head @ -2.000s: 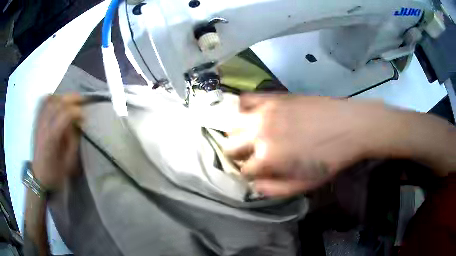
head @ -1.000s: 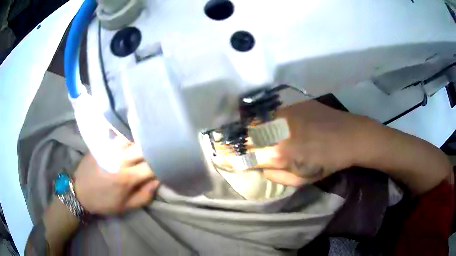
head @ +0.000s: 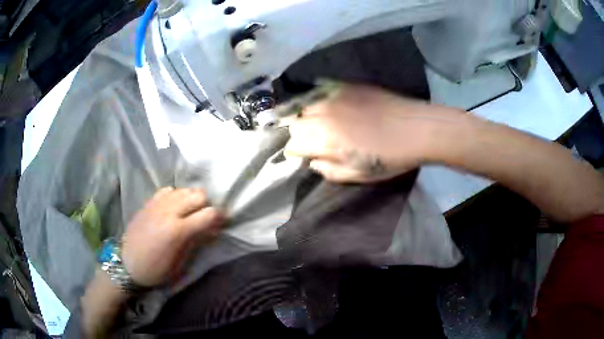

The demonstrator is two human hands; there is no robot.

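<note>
The grey-beige fabric panel [head: 106, 132] spreads over the table left of and below the machine head, brightly lit near the needle. A dark brown panel [head: 351, 218] lies against it on the right and also shows behind my right hand. A small yellow-green piece [head: 89, 222] shows at the left. My left hand [head: 172, 228], with a bracelet, holds bunched grey-beige fabric at lower left of the needle. My right hand [head: 351, 136], blurred, grips cloth just right of the presser foot area. The needle tip is not clear.
The white sewing machine [head: 318, 30] arches across the top, with a tension knob [head: 246, 49] on its head. A glowing lamp stick [head: 153, 112] on a blue tube stands left of the needle. The white table [head: 530, 109] shows at right. A dark red sleeve [head: 573, 278] is at lower right.
The view has drawn back from the machine head. The cloth is rearranged, with the dark brown panel now spread at right and the yellow-green piece at left. My left hand sits lower, clear of the head.
</note>
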